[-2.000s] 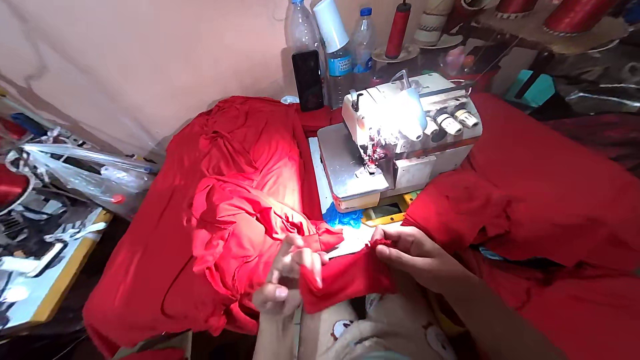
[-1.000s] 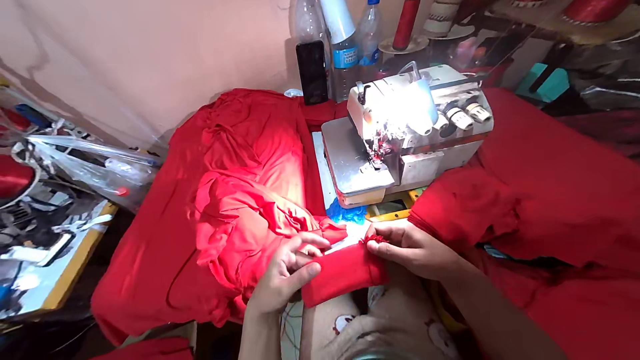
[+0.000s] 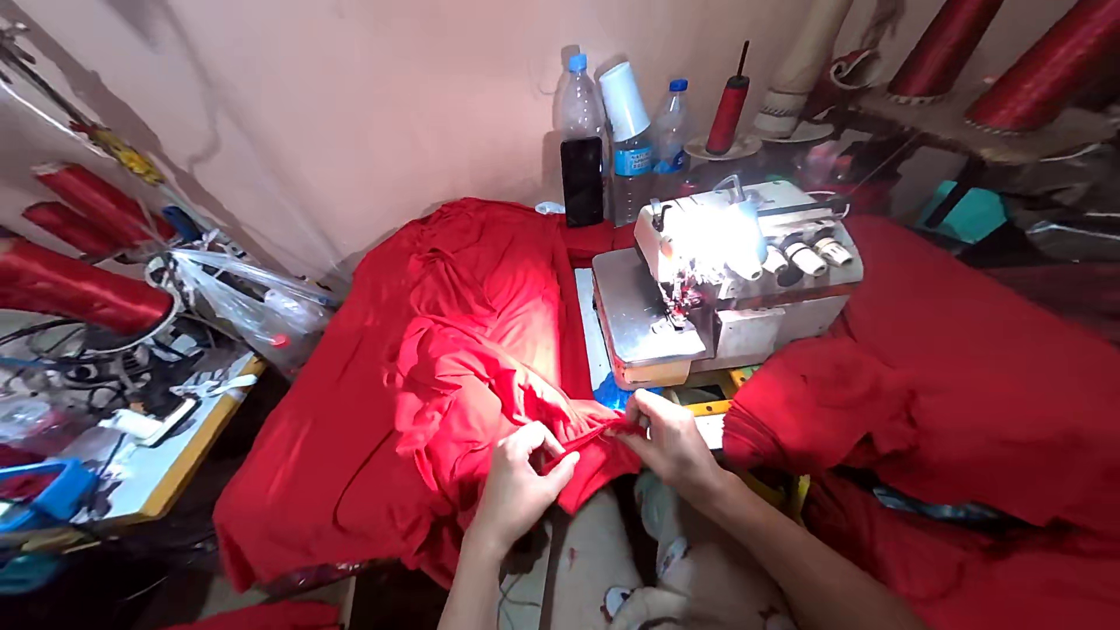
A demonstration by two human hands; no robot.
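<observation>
A piece of red fabric [image 3: 599, 472] is stretched between my two hands above my lap. My left hand [image 3: 525, 468] pinches its edge between thumb and fingers, and my right hand [image 3: 669, 437] grips the other end of that edge, near the table's front. Just beyond my right hand stands a white overlock sewing machine [image 3: 752, 262] with its lamp lit and a metal plate [image 3: 643, 306] at its left. A large heap of red fabric [image 3: 472, 350] lies left of the machine, right behind my left hand.
More red cloth [image 3: 954, 376] covers the right side. Behind the machine are plastic bottles [image 3: 672, 127], an upright phone [image 3: 583, 181] and thread cones [image 3: 728, 114]. At far left, a side table [image 3: 188, 446] holds tools and a blue basket [image 3: 52, 494]. Blue material [image 3: 615, 391] lies under the machine's front.
The fabric between my hands, earlier spread as a flat panel, is now gathered along its edge. My left hand has closed its fingers on that edge. The view has tilted upward.
</observation>
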